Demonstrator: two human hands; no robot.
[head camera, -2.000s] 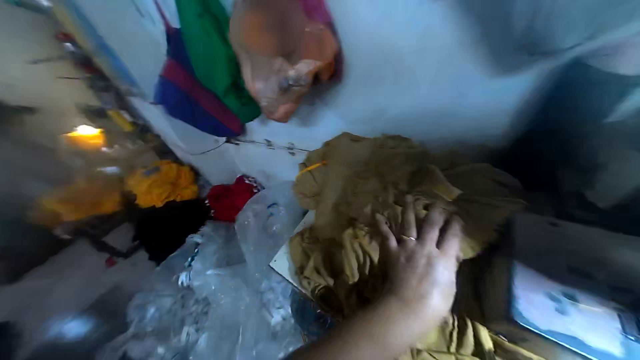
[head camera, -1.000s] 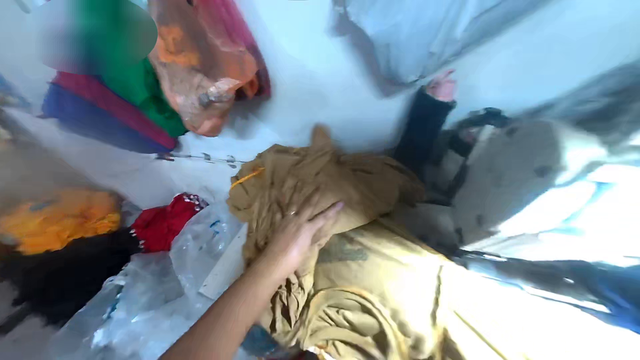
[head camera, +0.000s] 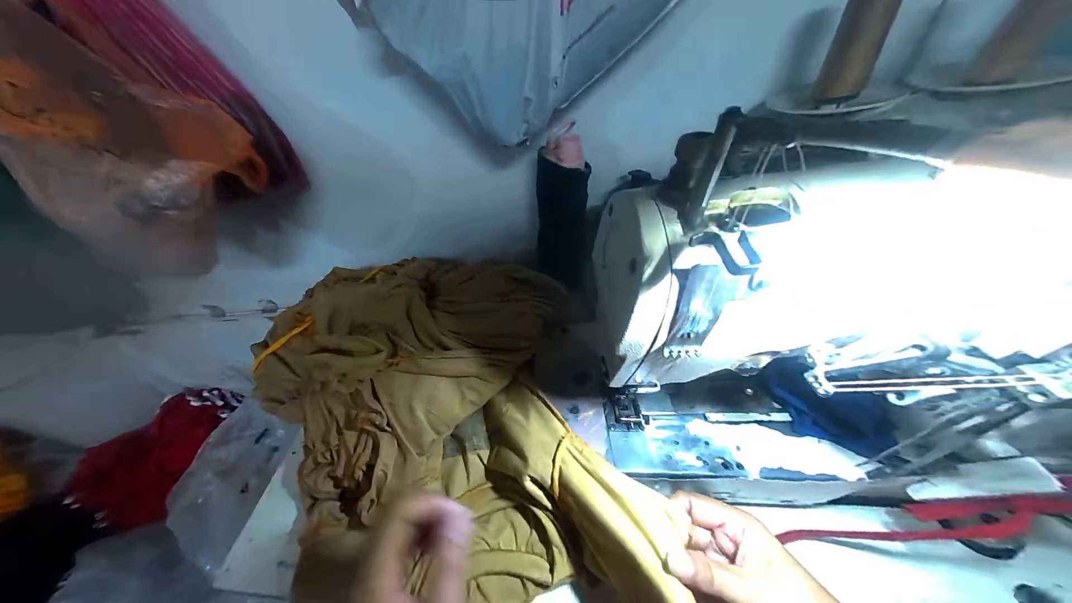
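Note:
A heap of mustard-brown fabric (head camera: 419, 335) with gathered folds lies left of a sewing machine (head camera: 645, 276). A lighter yellow stretch of the same cloth runs down toward the lower edge, pinched between the thumb and fingers of my right hand (head camera: 720, 548). My left hand (head camera: 419, 544), blurred, is over the lower part of the heap with its fingers curled; whether it grips any cloth is unclear. The machine's presser foot (head camera: 626, 409) stands just right of the heap, and no cloth of the heap is seen under it.
Red scissors or a similar red-handled tool (head camera: 971, 519) lies at the right. Clear plastic bags (head camera: 222, 477) and red cloth (head camera: 159, 461) are at the left. Bags (head camera: 167, 167) hang on the wall, and thread cones (head camera: 854, 50) stand behind the machine. A dark upright object (head camera: 563, 218) stands near the wall.
The view has swung right, bringing in the sewing machine. My left hand has come off the top of the heap to its lower part. My right hand has come into view, holding the cloth.

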